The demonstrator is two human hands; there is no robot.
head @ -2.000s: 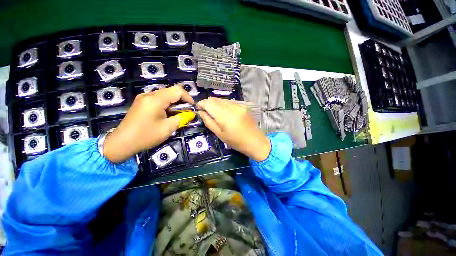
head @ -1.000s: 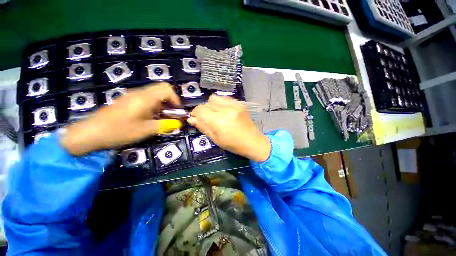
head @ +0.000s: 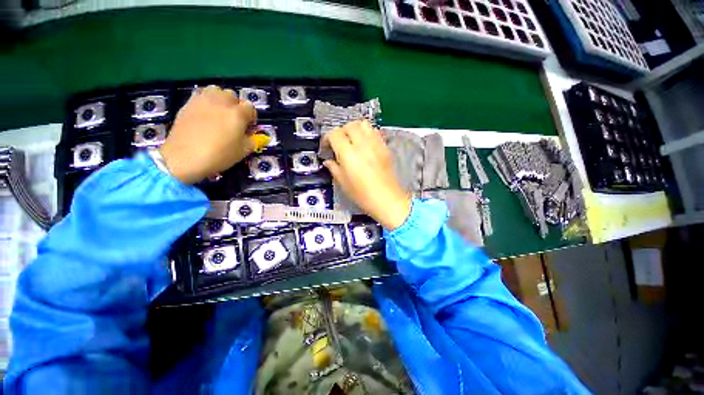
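Note:
A watch (head: 245, 211) with grey strap on both sides lies across the lower part of the black blister tray (head: 181, 284). Several silver-grey watch heads (head: 270, 254) sit in the tray's pockets. My left hand (head: 207, 133) is over the tray's upper middle, with the yellow handle of a tool (head: 260, 142) showing at its fingers; the tip is not clear. My right hand (head: 366, 169) is at the stack of grey straps (head: 345, 113) on the tray's right edge, fingers bent over it. Whether it grips a strap is hidden.
Flat grey straps (head: 455, 214) and a loose strap pile (head: 538, 179) lie right of the tray. A second black tray (head: 617, 139) is on the far right. A white grid tray (head: 471, 23) is at the back. Grey straps (head: 23, 185) hang at the far left.
Both hands were together over the tray; they are now apart, the left up and away, the right at the strap stack. The watch with straps now lies on the tray.

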